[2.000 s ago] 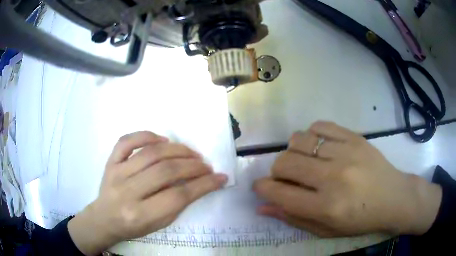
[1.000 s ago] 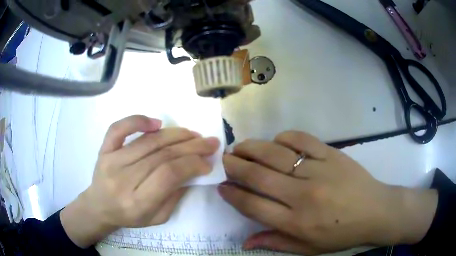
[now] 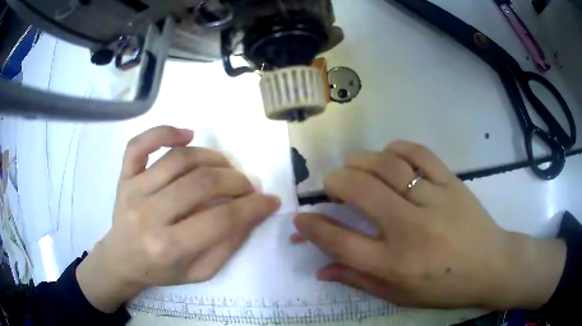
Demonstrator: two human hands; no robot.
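A white fabric piece point(image 3: 210, 143) lies under the sewing machine head, washed out by the bright light. Its straight right edge runs down from below the cream ribbed knob point(image 3: 293, 92). My left hand point(image 3: 185, 210) lies on the fabric with fingers spread, its index fingertip close to the right edge. My right hand point(image 3: 408, 229) is bent just right of that edge, its index fingertip near the fabric's lower corner. No fabric is clearly seen between the right fingers. The needle and presser foot are hidden behind the knob.
Black shears point(image 3: 510, 83) lie at the right, with a pink slim tool point(image 3: 523, 35) above. A round metal disc point(image 3: 344, 85) sits beside the orange block point(image 3: 321, 65). A dark patch point(image 3: 298, 167) lies on the bed. A ruler scale point(image 3: 268, 312) marks the near edge.
My right hand has moved from the edge a second ago to the right and slightly up. My left fingertips have moved slightly down. The fabric's lower edge has shifted up a little.
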